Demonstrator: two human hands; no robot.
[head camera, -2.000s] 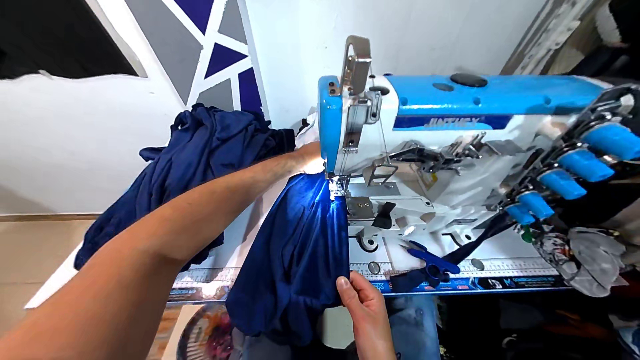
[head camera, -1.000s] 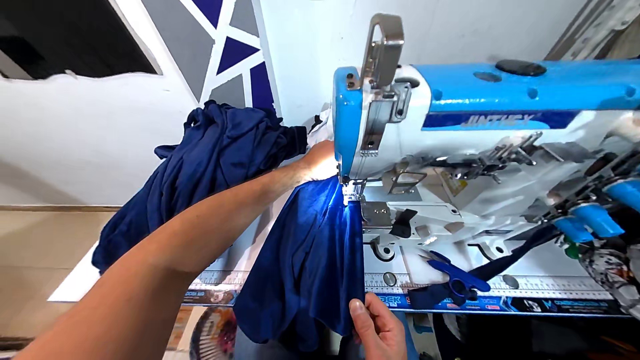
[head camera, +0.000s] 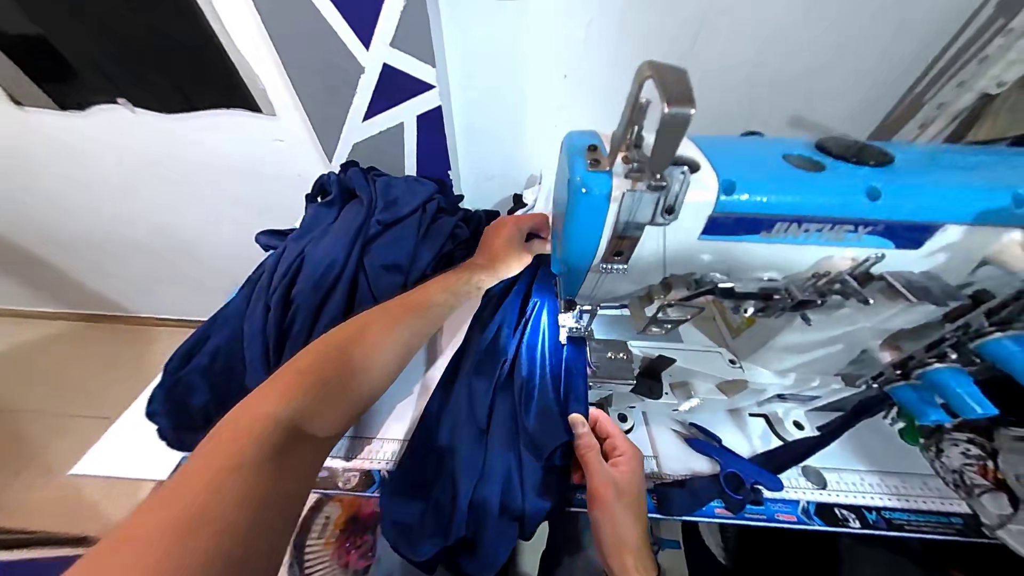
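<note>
A blue and white industrial sewing machine (head camera: 640, 208) stands on the table, its lit presser foot (head camera: 574, 322) down on navy fabric (head camera: 488, 432). The cloth hangs in folds over the table's front edge. My right hand (head camera: 612, 472) pinches the fabric's right edge between thumb and fingers, below the presser foot. Behind the needle area, my left hand (head camera: 516, 244) is at the back of the cloth beside the machine head, fingers bent and partly hidden by it; its grip on the cloth cannot be made out.
A heap of navy fabric (head camera: 320, 280) lies on the table to the left. Blue-handled thread snips (head camera: 732, 464) and a dark fabric strip (head camera: 832, 436) lie at the right, near a ruler strip (head camera: 880, 488) along the front edge. Blue thread-stand parts (head camera: 952, 392) are at far right.
My left hand shows more fully now behind the machine head, where it was mostly hidden two seconds ago. My right hand still pinches the cloth's edge, now closer to the presser foot.
</note>
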